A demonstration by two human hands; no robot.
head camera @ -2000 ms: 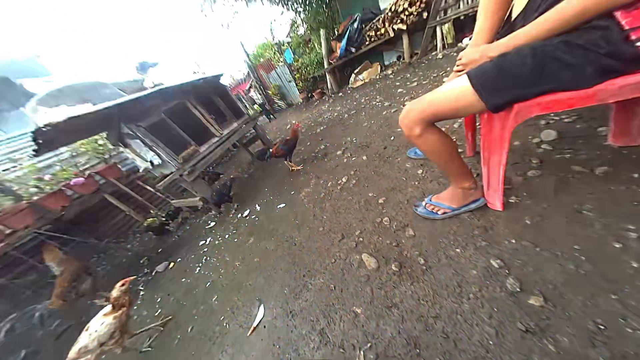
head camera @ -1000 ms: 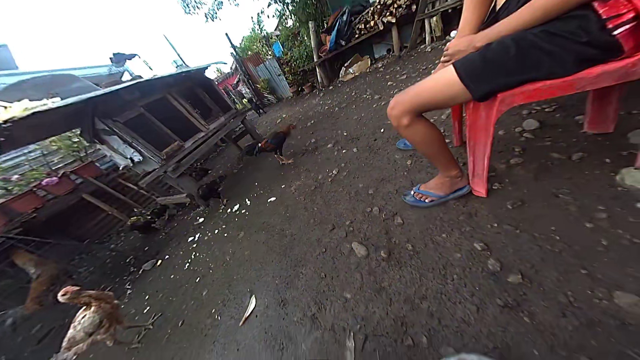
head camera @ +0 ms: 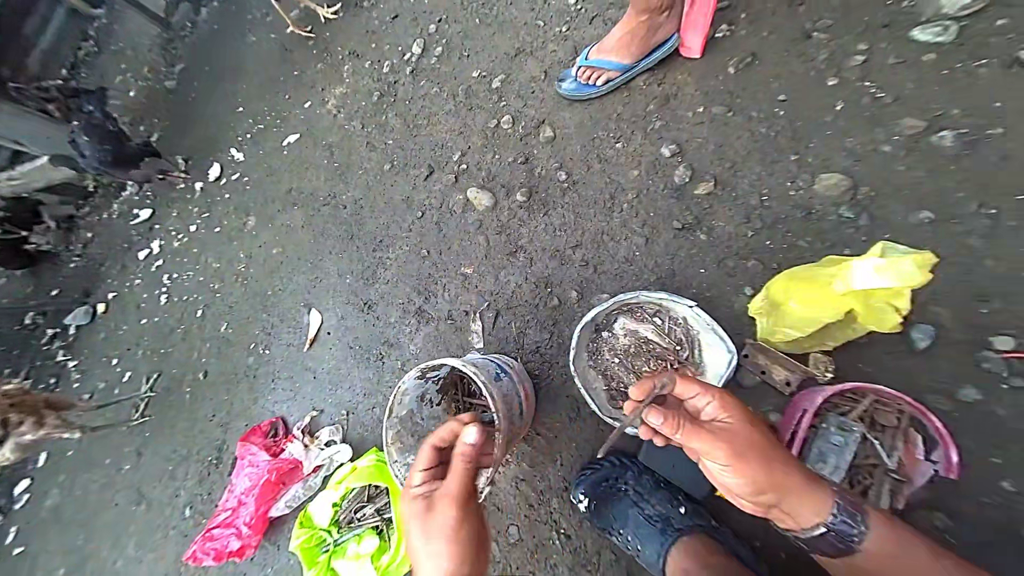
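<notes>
My left hand is at the near rim of a clear plastic tub that lies tilted with rusty nails inside; whether its fingers hold anything is hidden. In my right hand, between thumb and fingers, is a thin rusty nail, pointing down and left. Just beyond that hand stands a round metal basin with dirt and small scraps. A pink container with nails and metal pieces is at the right. A lime green plastic bag with nails lies left of my left hand.
A pink plastic bag lies at lower left, a yellow plastic bag at right, near a rusty metal piece. My shoe is below the basin. Another person's slippered foot is at the top. Chickens are at the left.
The view has tipped down steeply. Both my hands, the containers and the plastic bags now show; none of them was in the earlier frames.
</notes>
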